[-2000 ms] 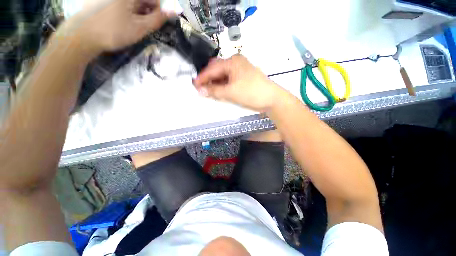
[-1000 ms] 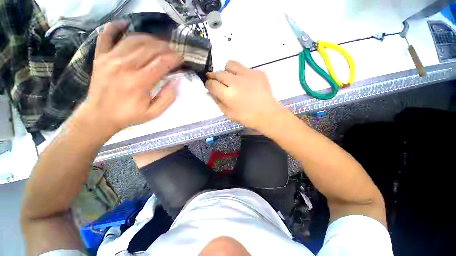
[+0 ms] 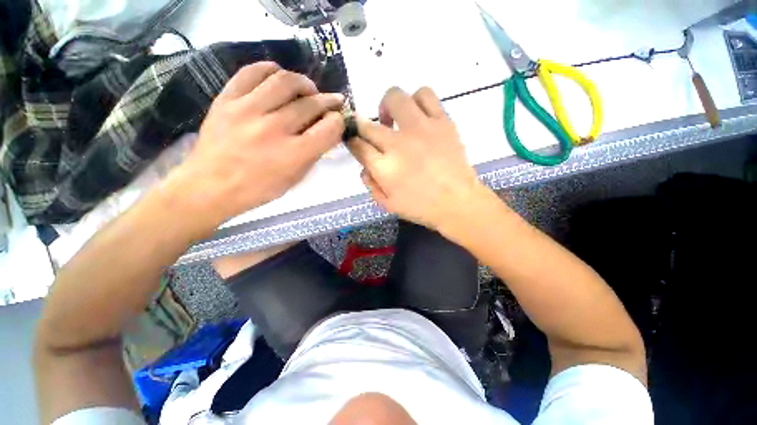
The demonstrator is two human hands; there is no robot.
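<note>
The plaid garment piece [image 3: 158, 104], dark with cream check lines, lies bunched on the table at the left and runs up to the machine head. My left hand [image 3: 270, 137] lies over its near edge, with fingertips closed on its right end. My right hand [image 3: 415, 153] pinches the same end, where a small dark folded bit shows between both hands' fingertips. The sewing machine's needle area [image 3: 319, 12] is just above, cut off by the top edge. White cloth [image 3: 100, 25] shows at the upper left.
Scissors [image 3: 531, 100] with green and yellow handles lie right of my right hand. A thin wooden-handled tool [image 3: 705, 100] lies farther right. A measuring scale [image 3: 332, 217] runs along the table's front edge. A blue bin [image 3: 178, 365] and black cloth [image 3: 664, 274] are below.
The plaid has turned from a bunched fold to lying flatter at the left. My left hand has come down and right, and its fingertips now meet my right hand's.
</note>
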